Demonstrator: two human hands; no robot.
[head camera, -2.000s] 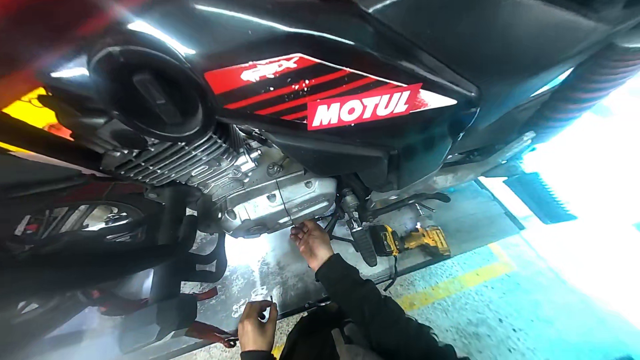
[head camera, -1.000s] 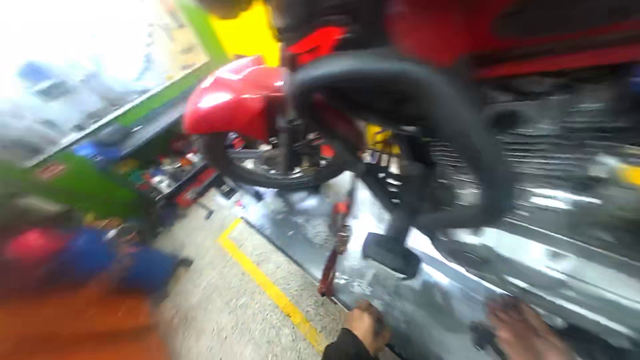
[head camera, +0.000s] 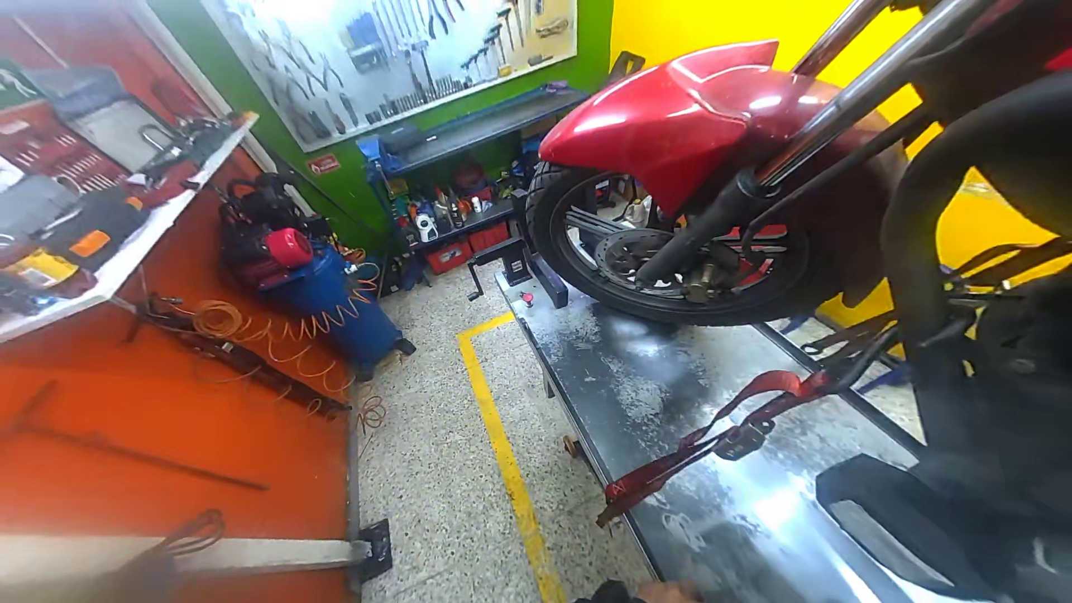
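Only a sliver of my left hand (head camera: 670, 593) shows at the bottom edge, beside a dark sleeve; its fingers and anything in them are cut off. It is nearest to the side edge of the metal lift platform (head camera: 624, 381). My right hand is out of view. On the platform stands a motorcycle with a red front fender (head camera: 662, 121) and a front wheel (head camera: 548, 243) near a black wheel clamp (head camera: 517, 266). A red ratchet tie-down strap (head camera: 653, 477) runs from the platform's edge up toward the motorcycle's dark tubular guard (head camera: 909, 243).
To the left are a blue air compressor tank (head camera: 335, 301), a coiled orange hose (head camera: 218, 320) and a white-topped bench (head camera: 159, 226) holding tool cases. A tool board (head camera: 394, 63) hangs behind a dark shelf (head camera: 486, 130). A yellow line (head camera: 494, 410) marks the speckled floor.
The view has swung from the engine side to the motorcycle's front and the workshop wall. Both hands showed one second ago; my right hand has left view and my left is mostly cut off.
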